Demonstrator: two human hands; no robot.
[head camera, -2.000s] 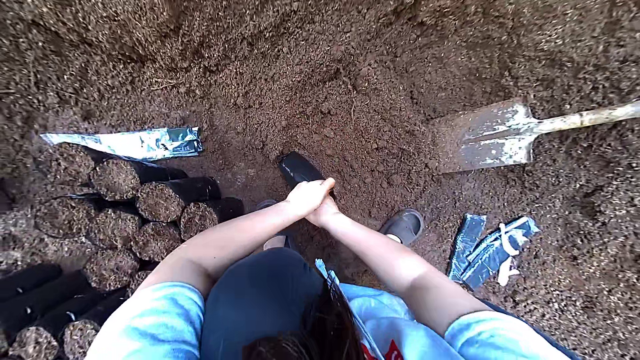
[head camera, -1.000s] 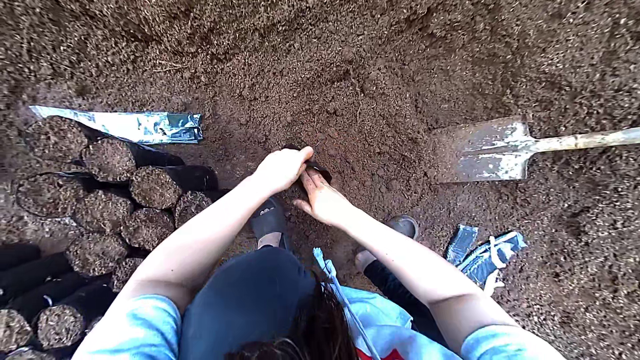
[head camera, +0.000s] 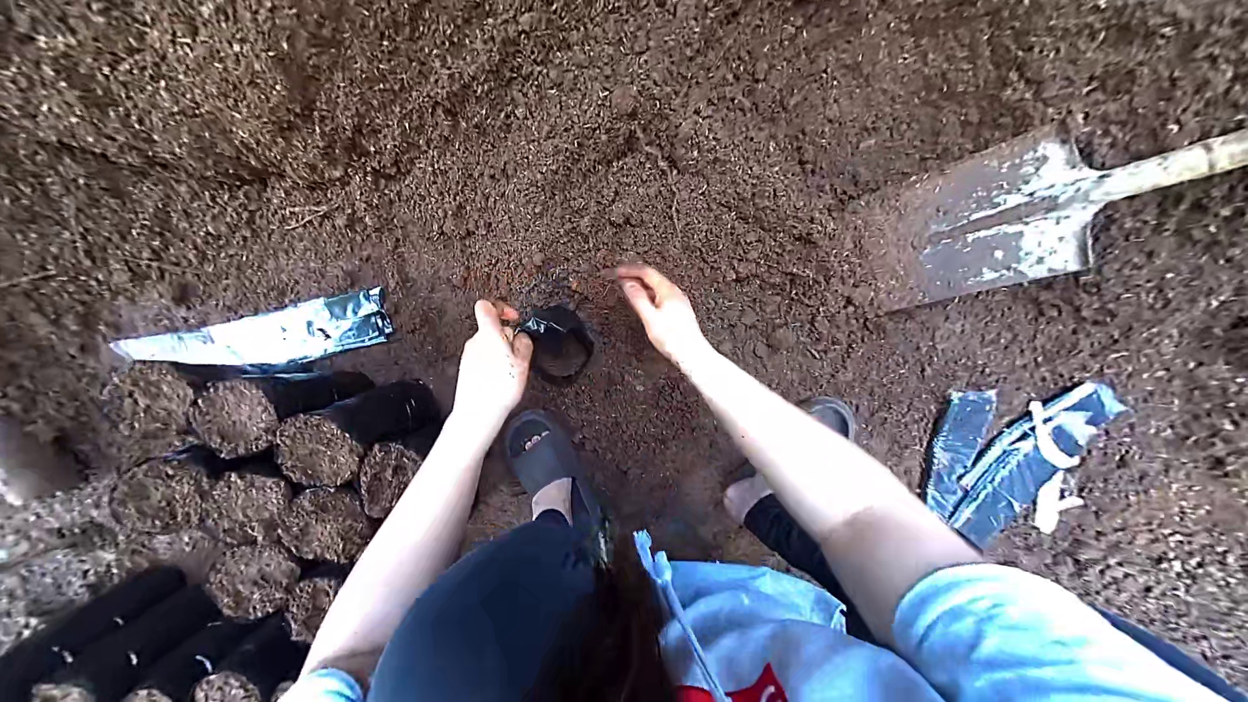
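Observation:
My left hand (head camera: 495, 359) pinches the rim of a black plastic nursery bag (head camera: 563, 343), whose round mouth faces up above my sandalled foot. To the right of the bag, my right hand (head camera: 661, 307) is raised over the loose soil (head camera: 624, 234), fingers slightly curled and blurred, with no object visible in it. Some dark crumbs show between the hand and the bag. How full the bag is cannot be told.
Soil-filled black bags (head camera: 317, 450) lie stacked at the left, with flat plastic sleeves (head camera: 263, 336) above them. A shovel (head camera: 1014, 219) rests on the soil at the right. More flat black bags (head camera: 1014, 468) with white strips lie below it.
My hands were together on the black bag and have moved apart. The left keeps hold of its rim, while the right has come off to the right. The bag's mouth now shows open.

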